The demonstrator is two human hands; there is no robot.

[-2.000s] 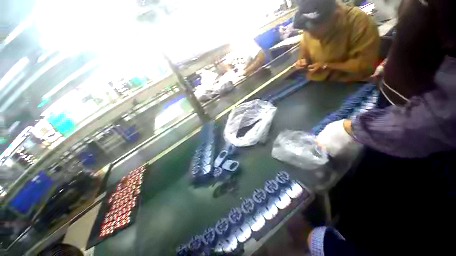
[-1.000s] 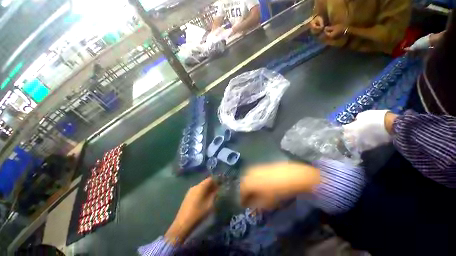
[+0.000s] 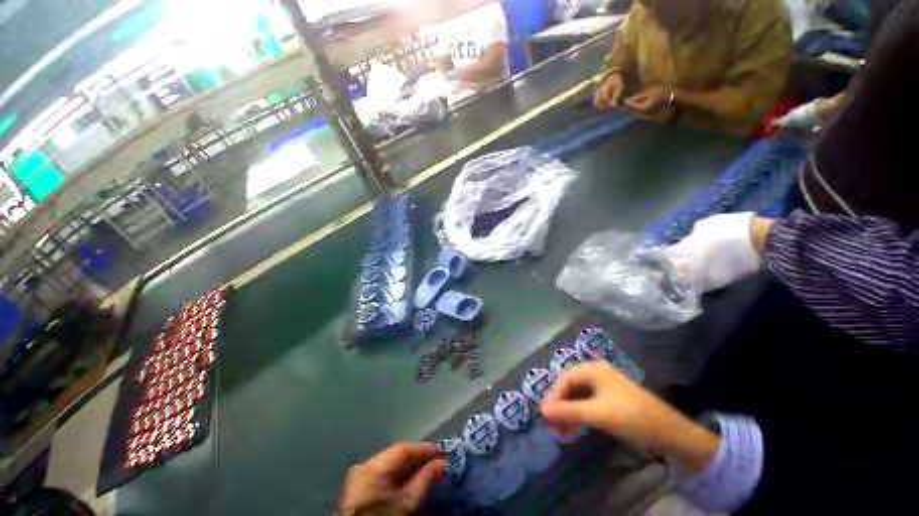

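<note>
A row of blue-grey housing units (image 3: pixel 512 409) with round patterned heads runs slantwise near me at the bottom centre. My left hand (image 3: pixel 395 478) is at the row's lower left end, fingertips close to the end unit. My right hand (image 3: pixel 605 403) is over the row's right half, thumb and finger together at a unit. Both hands are bare; whether either holds a small part cannot be told. A loose pile of small dark parts (image 3: pixel 451 355) lies beyond the row. Loose blue-grey shells (image 3: pixel 461 305) lie behind the pile.
Another row of units (image 3: pixel 384 264) stands behind left. An open clear bag (image 3: pixel 504 205) and a smaller clear bag (image 3: pixel 630 279) lie beyond. A neighbour's white-gloved hand (image 3: pixel 717 252) touches the smaller bag. Red-and-white parts (image 3: pixel 177 380) fill a black tray at left. A person in yellow sits opposite.
My hands have moved from around the dark pile to the near row, left hand lower and right hand to the right. The view has shifted, and the near row shows more fully.
</note>
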